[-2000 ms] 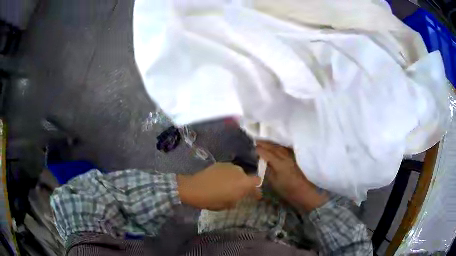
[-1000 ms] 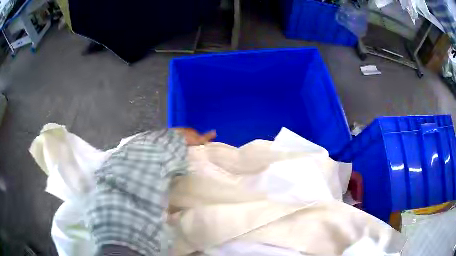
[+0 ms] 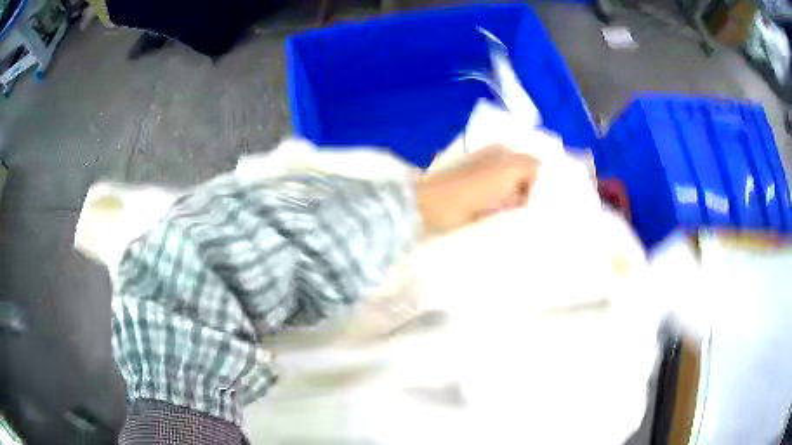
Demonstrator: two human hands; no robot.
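A large bunched heap of white to cream cloth (image 3: 538,304) fills the lower middle of the view and lies over the near edge of a blue plastic crate (image 3: 408,48). My left hand (image 3: 482,187), in a checked sleeve, reaches across the heap from the lower left. Its fingers are curled on the white cloth near the crate's near right corner; the fingertips are blurred. A thin white flap of cloth stands up into the crate just beyond the hand. My right hand is not visible.
A second blue crate (image 3: 695,165) stands tilted at the right, with a small red part (image 3: 614,195) beside it. A white table (image 3: 751,304) with a brown edge is at the lower right. Dark cloth (image 3: 191,17) hangs at the top left. A white scrap (image 3: 618,36) lies on the grey floor.
The view first swung from my lap to the crates, then tilted lower. My left hand has moved right across the cloth and its fingers have closed. A cloth flap has risen over the crate.
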